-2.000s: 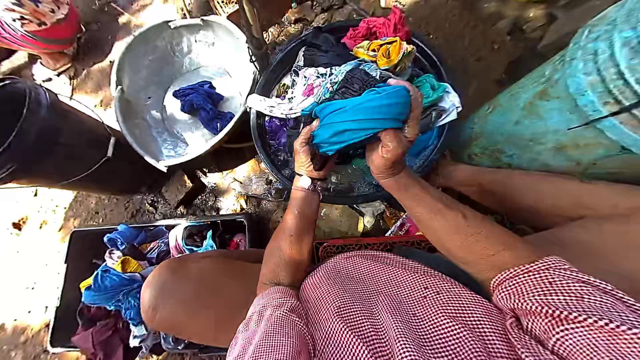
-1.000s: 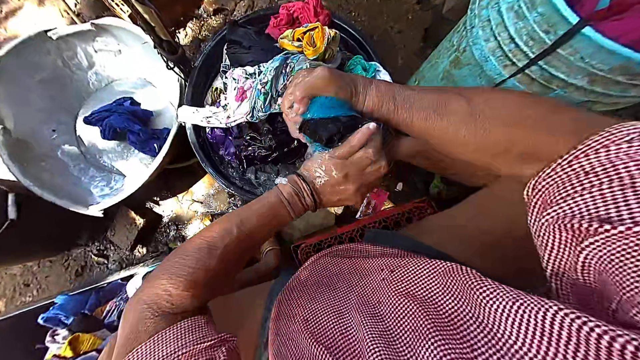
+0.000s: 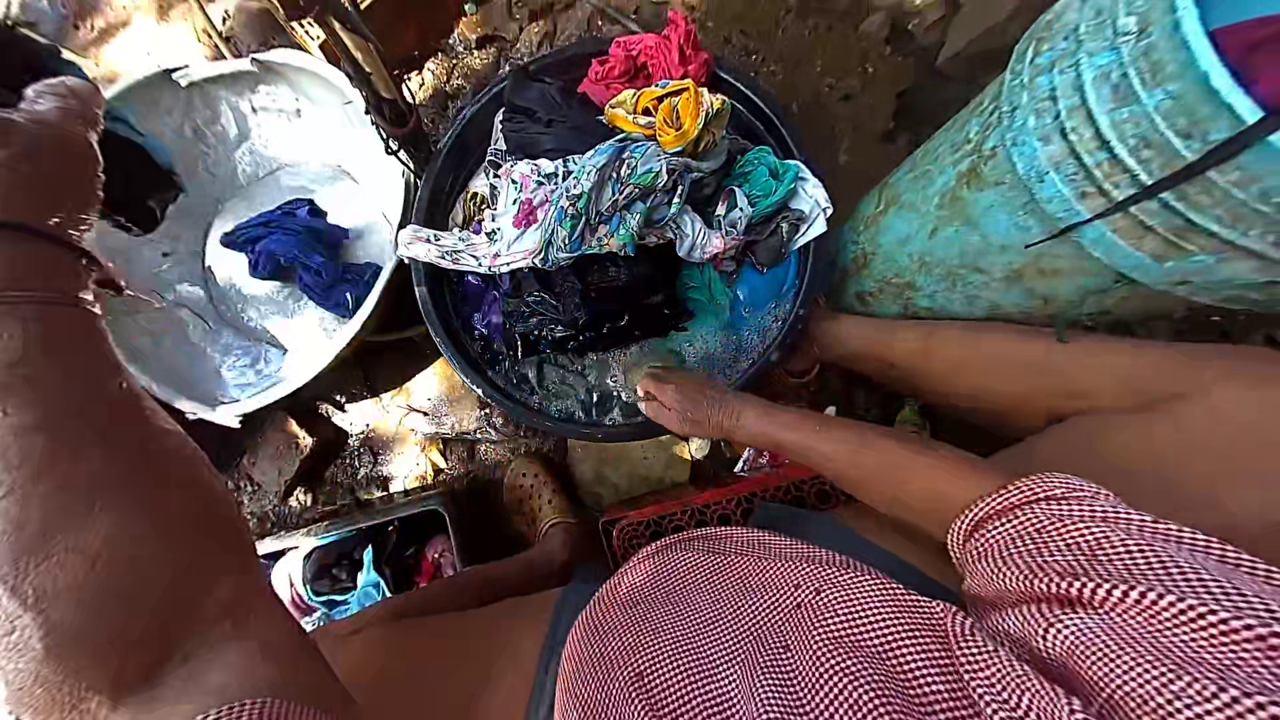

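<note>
My left hand (image 3: 50,140) is at the far left, raised over the left side of a pale metal basin (image 3: 130,330), with a dark and blue wet cloth (image 3: 138,178) hanging beside it; its fingers are partly cut off by the frame edge. A navy cloth (image 3: 300,255) lies in that basin. My right hand (image 3: 690,400) is at the near rim of a black tub (image 3: 428,300), fingertips in soapy water, partly hidden. Floral cloth (image 3: 580,205), a yellow cloth (image 3: 668,114), a red cloth (image 3: 645,60) and other garments fill the tub.
A worn turquoise barrel (image 3: 960,210) lies right of the tub. A crate with garments (image 3: 450,530) is at the lower left, near my foot in a perforated clog (image 3: 535,495). A red patterned seat (image 3: 720,510) is beneath me, and stones surround the tub.
My hands were together over the tub, squeezing the blue and dark cloth. Now they are apart: the left has moved left to the metal basin with the cloth, the right down to the tub's near rim.
</note>
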